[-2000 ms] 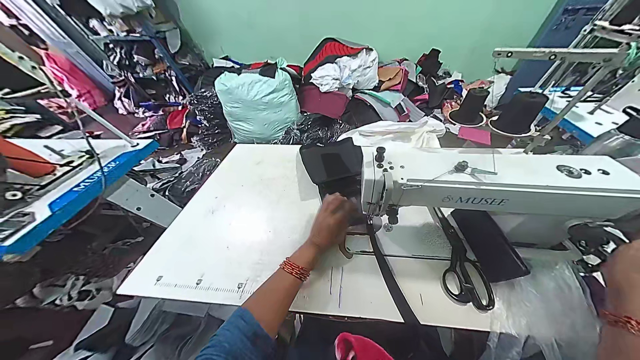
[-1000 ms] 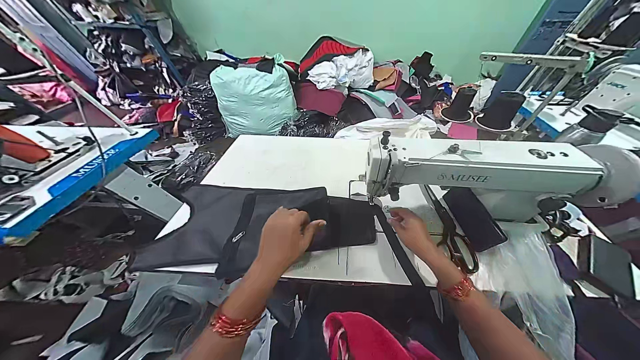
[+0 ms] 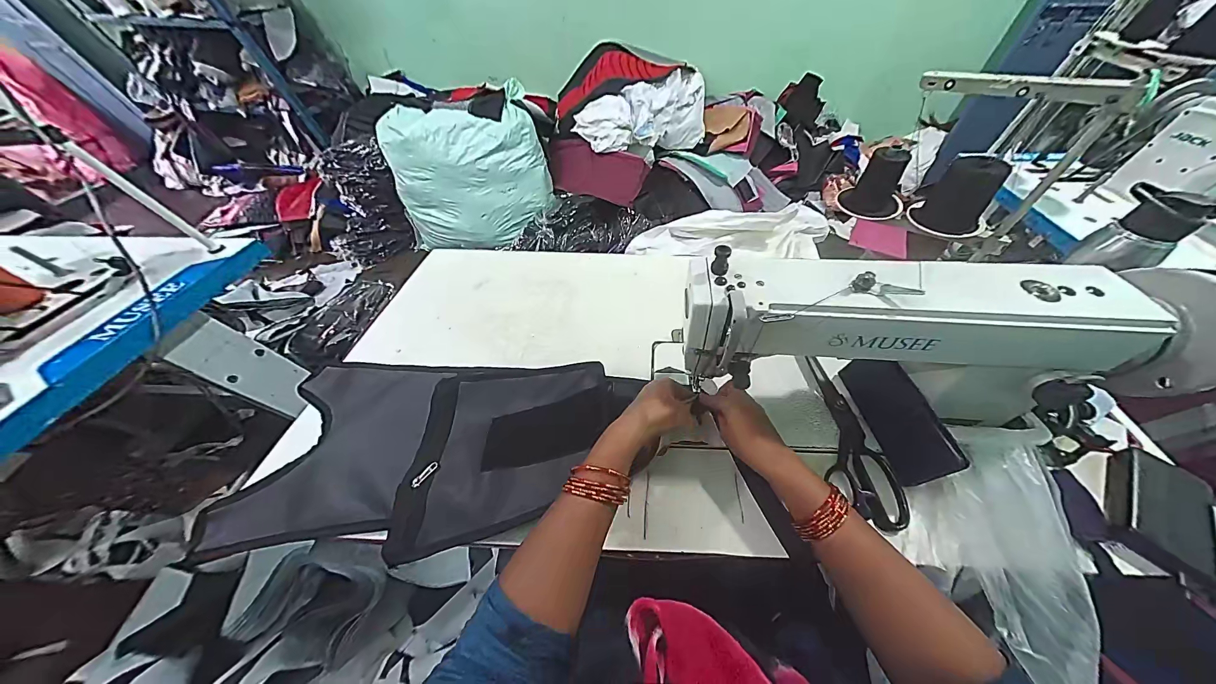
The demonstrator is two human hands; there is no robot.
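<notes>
A dark grey fabric panel (image 3: 356, 465) with black edging, a zipper (image 3: 425, 475) and a black patch (image 3: 543, 425) lies flat on the white sewing table, left of the needle. My left hand (image 3: 660, 410) grips its right end close to the presser foot (image 3: 696, 382) of the Musee sewing machine (image 3: 931, 309). Just right of the foot, my right hand (image 3: 741, 418) pinches a black binding strip (image 3: 765, 499), which trails down over the table's front edge. The fingertips of both hands nearly meet under the needle, and the exact grip there is partly hidden.
Black-handled scissors (image 3: 869, 475) and a dark flat case (image 3: 902, 423) lie right of my right hand, beside clear plastic sheeting (image 3: 988, 522). Thread cones (image 3: 959, 195) stand behind the machine. A stuffed pale green bag (image 3: 465, 176) and fabric piles sit behind the table (image 3: 513, 304); another machine table (image 3: 123, 328) is at left.
The panel, bunched by the needle at first, now lies spread out to the left. My left hand has moved from on top of it to the presser foot, and my right hand has come in beside the needle.
</notes>
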